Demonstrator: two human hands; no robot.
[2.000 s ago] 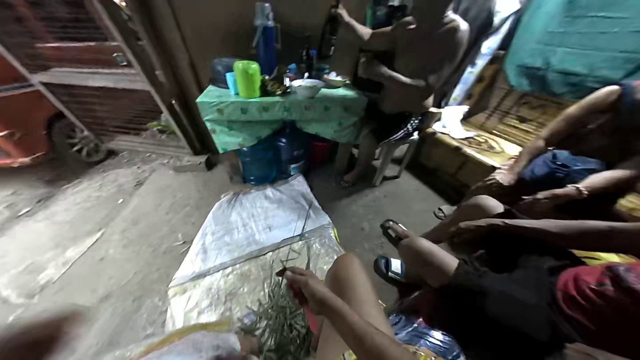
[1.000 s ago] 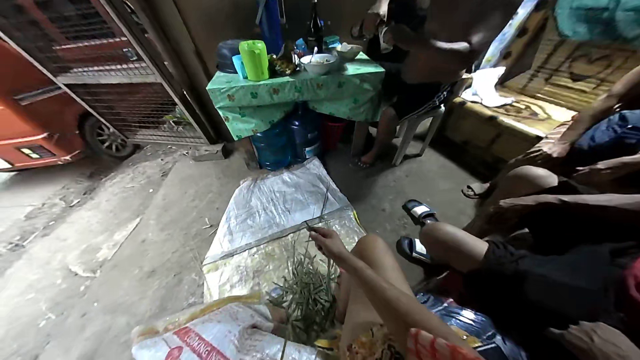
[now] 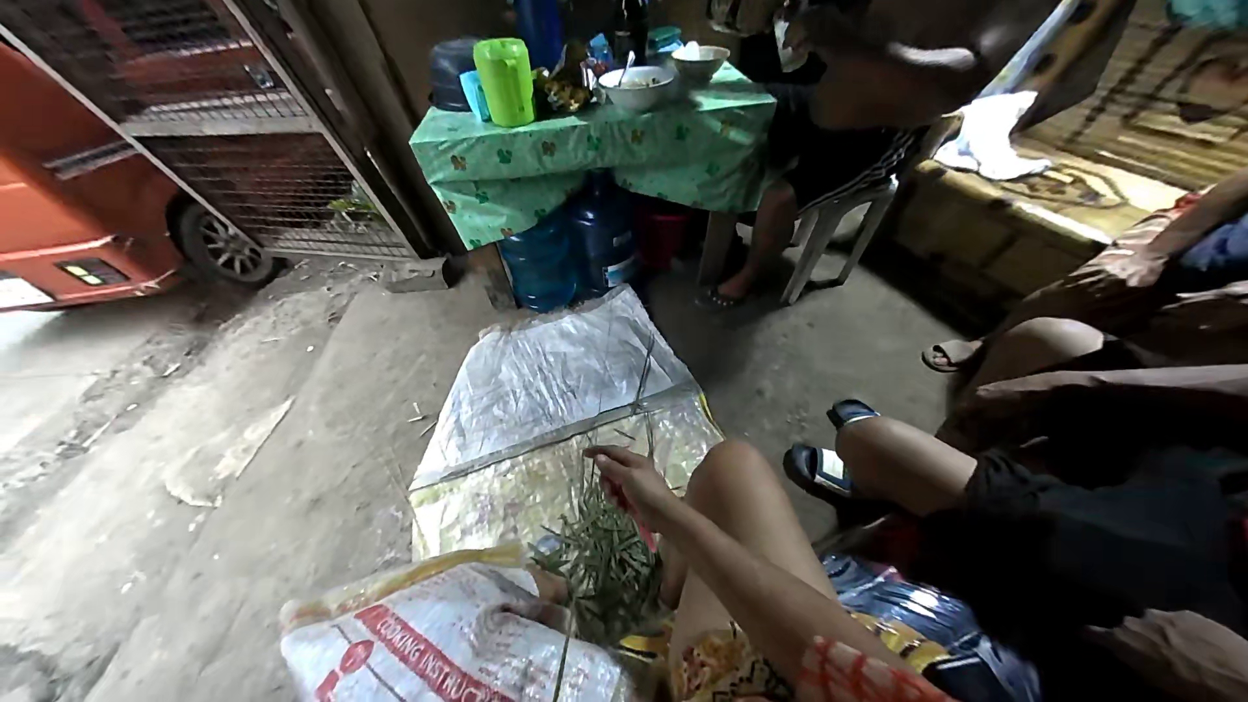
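Observation:
My right hand [image 3: 634,489] is above a heap of narrow green leaf strips [image 3: 609,561], beside my bent knee. Its fingers are closed around a slim pink-red object [image 3: 643,531], its kind unclear, and a thin dark strip shows at the fingertips. The heap lies between my legs, on the near end of a flattened white and yellowish plastic sack [image 3: 565,390]. A white woven sack with red printing [image 3: 439,634] lies at the lower left, partly over my leg or foot. My left hand cannot be made out.
A table with a green cloth [image 3: 585,146] holds a lime pitcher [image 3: 505,83], bowls and a dark bottle; blue water jugs [image 3: 570,249] stand beneath. One person sits behind it. Others sit at right, with legs and slippers near me. A metal mesh gate [image 3: 263,175] and orange vehicle are left.
The person at the table has let go of the dark bottle held two seconds ago; it stands on the table. The view has tilted down. My right hand stays over the leaf strips.

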